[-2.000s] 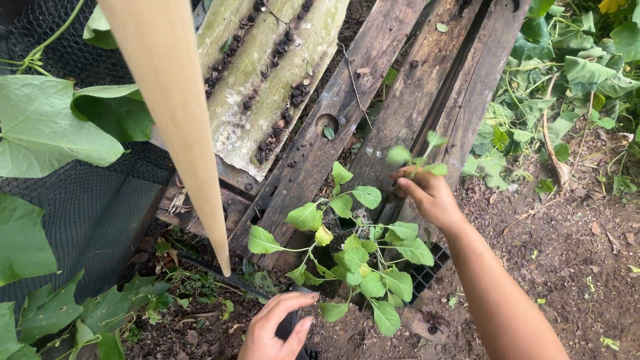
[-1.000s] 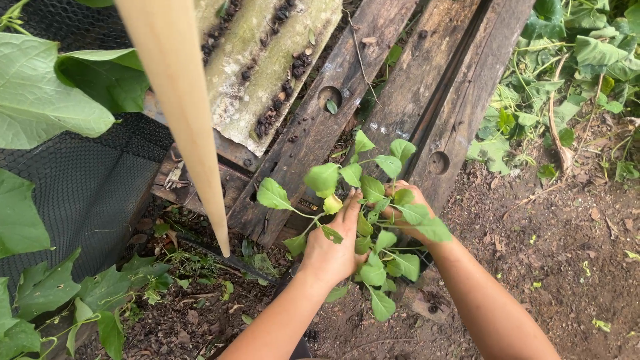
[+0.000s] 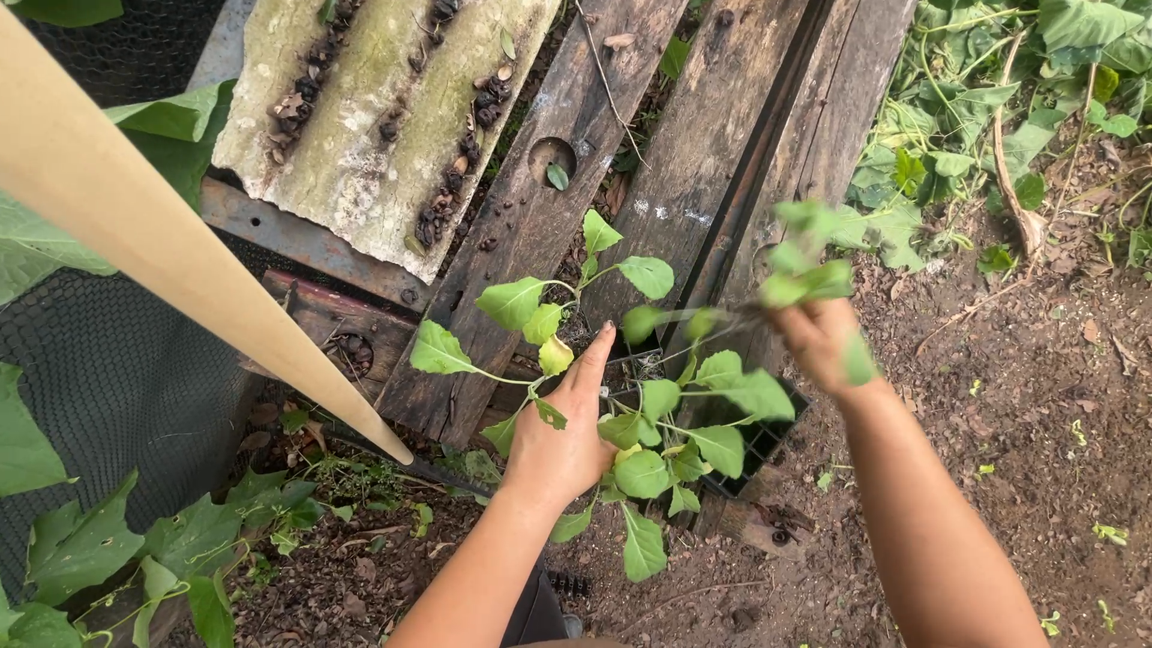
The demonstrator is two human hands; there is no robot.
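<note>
Leafy green seedlings (image 3: 643,472) stand in a black plastic seedling tray (image 3: 763,441) on weathered planks. My left hand (image 3: 560,441) reaches in among their stems and over the tray, with its index finger stretched out; leaves hide part of it, and whether it grips anything cannot be told. To the right of the tray, my right hand (image 3: 814,337) is closed around a leafy seedling (image 3: 796,270), blurred by motion. Thin pale stems stretch from that hand toward the tray. The roots cannot be made out.
A pale pole (image 3: 225,252) slants across the left side. Behind the tray lie wooden planks (image 3: 576,153) and a mossy corrugated sheet (image 3: 360,135) with debris in its grooves. Black mesh (image 3: 117,387) is at left, vines (image 3: 954,144) at upper right, bare soil (image 3: 972,441) at right.
My right hand has moved from among the seedlings, where it was a second ago, up and right with a seedling in it. My left hand, below the plants two seconds ago, is now among them.
</note>
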